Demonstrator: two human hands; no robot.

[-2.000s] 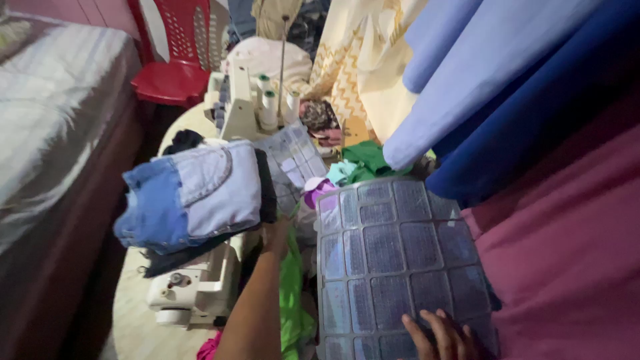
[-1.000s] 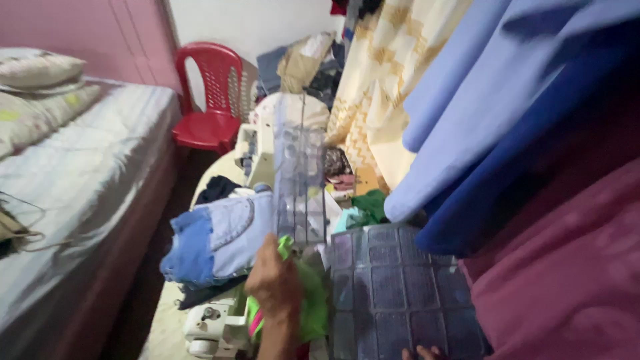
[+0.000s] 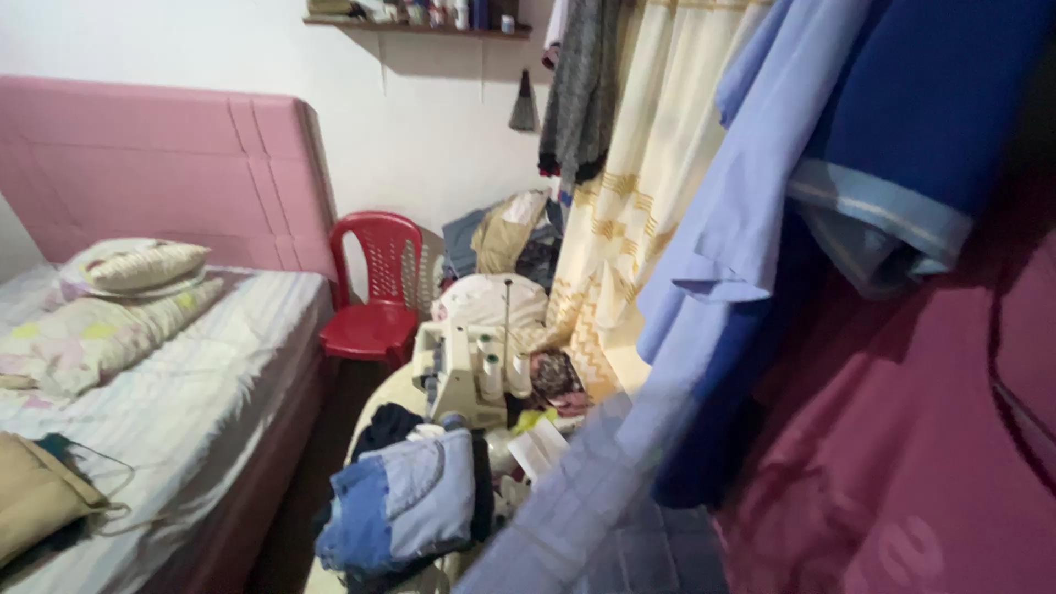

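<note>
Neither of my hands shows in the head view now. Folded denim jeans (image 3: pixel 404 503) lie on the near part of a cream table (image 3: pixel 375 412). Behind them stands a white sewing machine (image 3: pixel 454 371) with several thread cones (image 3: pixel 490 375) beside it. At the lower middle a translucent plastic divided case (image 3: pixel 652 544) lies low, and a blurred, see-through gridded panel (image 3: pixel 561 503) slants above it. What holds the panel is out of view. A white card or paper (image 3: pixel 538 448) lies right of the jeans.
Blue garments (image 3: pixel 726 206) and maroon cloth (image 3: pixel 899 412) hang close on the right, beside a cream curtain (image 3: pixel 619 214). A red plastic chair (image 3: pixel 375 297) stands beyond the table. The bed (image 3: pixel 198 379) is at left, a wall shelf (image 3: pixel 421 26) above.
The view has tilted up strongly, and both hands have left it. One second ago a hand was at bright green cloth beside the jeans; that cloth is no longer in view.
</note>
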